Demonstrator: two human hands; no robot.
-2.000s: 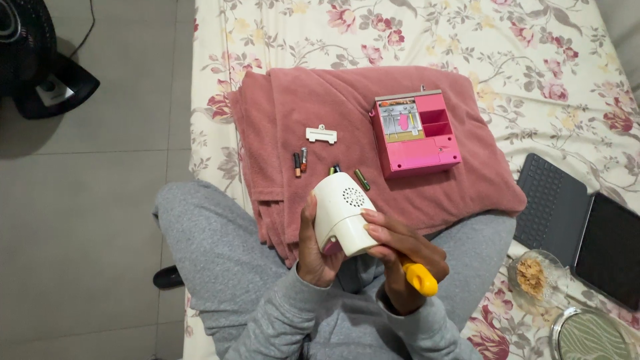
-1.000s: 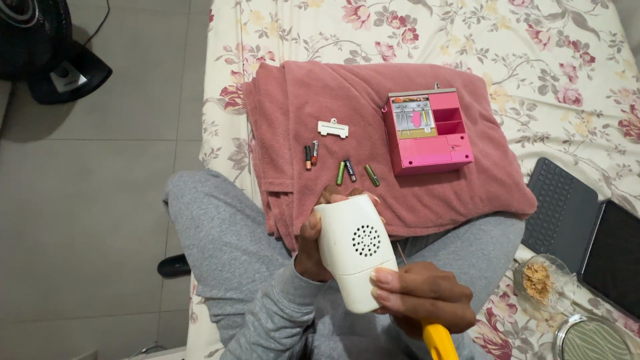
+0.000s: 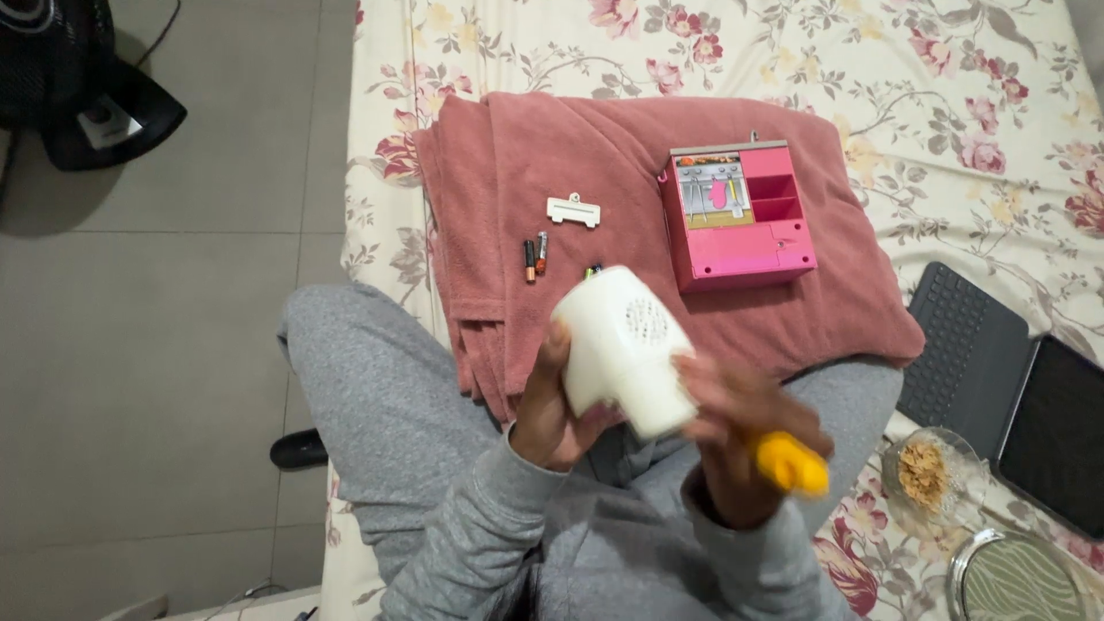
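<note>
A white plastic housing with a round patch of small holes point(image 3: 614, 349) is tilted above my lap, gripped from the left by my left hand point(image 3: 552, 405). My right hand point(image 3: 750, 414), blurred, touches its lower right side and holds a tool by its yellow handle point(image 3: 792, 464); the tool's shaft is hidden. On the folded pink blanket point(image 3: 604, 147) beyond lie a small white plastic cover point(image 3: 573, 210) and two small batteries point(image 3: 535, 257). Green-and-dark batteries point(image 3: 593, 270) show just past the housing, mostly hidden by it. A pink toy kitchen unit point(image 3: 750, 254) rests at the blanket's right.
To the right are a tablet point(image 3: 1056, 431) with a dark keyboard point(image 3: 962, 345), a glass bowl of food point(image 3: 936, 474) and a round patterned object with a metallic rim point(image 3: 1013, 578). A black fan point(image 3: 112, 121) stands on the floor at left, a black slipper point(image 3: 297, 449) below it.
The white housing has tilted and moved up, now covering most of the green batteries seen on the blanket one second ago. My right hand has moved along with its yellow-handled tool.
</note>
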